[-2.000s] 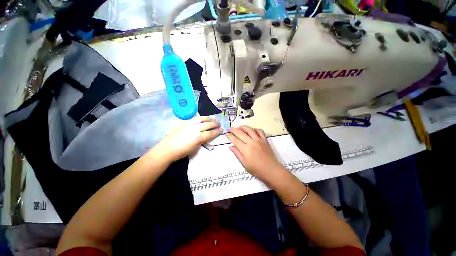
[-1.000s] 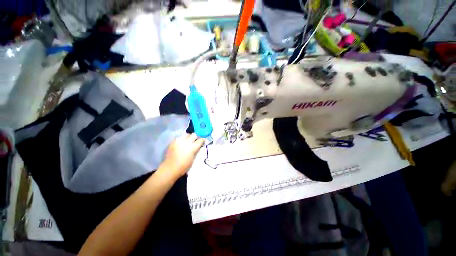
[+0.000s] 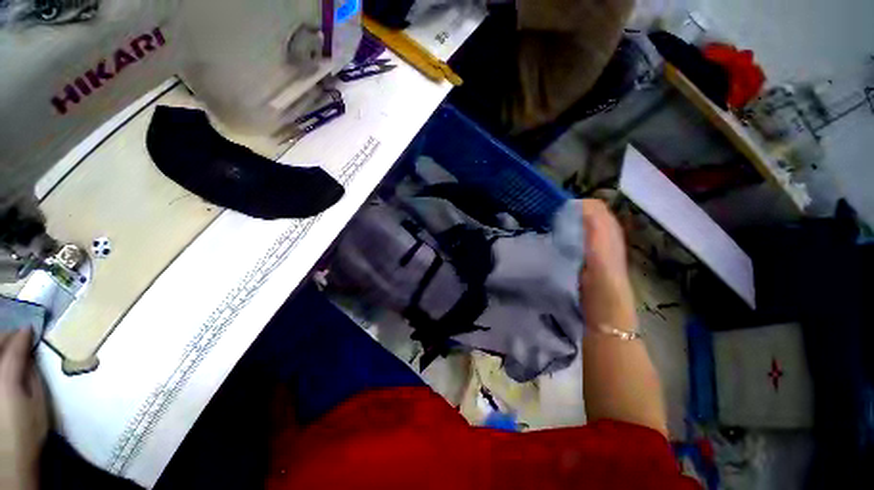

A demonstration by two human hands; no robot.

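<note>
My right hand (image 3: 606, 258) is stretched out to the right over the blue bin (image 3: 508, 172). It is blurred and grips a pale blue-grey cloth piece (image 3: 569, 241); whether this joins the grey cloth below is unclear. Grey and black cut pieces (image 3: 383, 258) lie in the bin. My left hand (image 3: 19, 407) is cut off by the left edge, its fingers at a grey cloth edge (image 3: 21, 314) beside the presser foot (image 3: 69, 260). Its grip is hidden. A curved black piece (image 3: 235, 172) lies on the machine bed.
The white HIKARI machine head (image 3: 105, 57) fills the upper left. Dark snips (image 3: 321, 113) and a yellow-orange stick (image 3: 412, 48) lie at the table's far right. A white board (image 3: 685, 225) and a grey box (image 3: 764, 375) are at the right.
The view has swung right and down to the bin. My right hand, out of view a second ago, is now over the bin with grey cloth. My left hand is now at the left edge.
</note>
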